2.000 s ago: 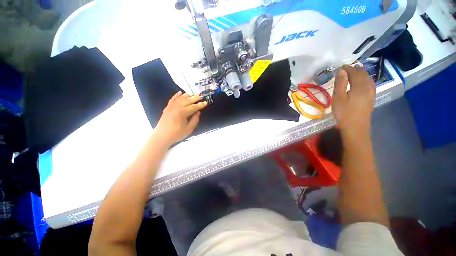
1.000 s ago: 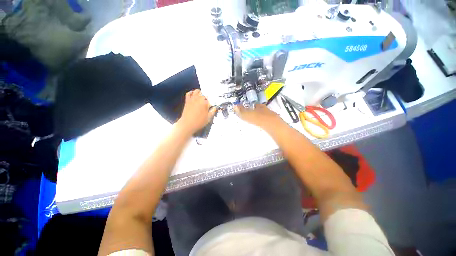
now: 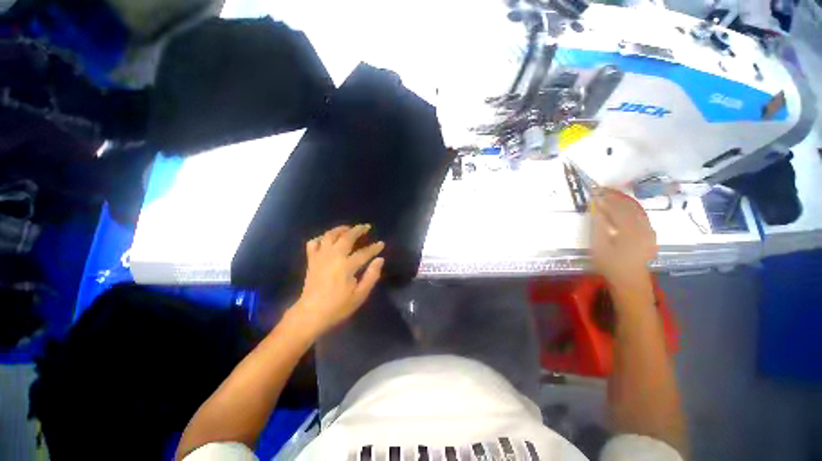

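Observation:
A large black garment panel (image 3: 369,171) lies on the white table left of the needle area (image 3: 518,140), its near end over the front edge. My left hand (image 3: 342,275) rests on that near end, fingers spread. My right hand (image 3: 622,234) is blurred at the table's front edge, right of the needle area. A thin blade-like part and a small yellowish bit show at its fingertips; the scissors' handles are not visible, and its grip cannot be made out. Dark slim snips (image 3: 575,187) lie beside it. The black stack of panels (image 3: 234,85) is at the back left.
The white and blue JACK sewing machine (image 3: 694,112) stands at the right, with a dark cloth bundle (image 3: 773,191) behind its end. A dark tray (image 3: 724,209) lies at the table's right. A red stool (image 3: 577,329) and a black fabric heap (image 3: 135,378) are below the table.
The black panel has come away from the needle area to the left and towards me. My left hand has moved to its near end. My right hand has moved right from the needle to the scissors' place.

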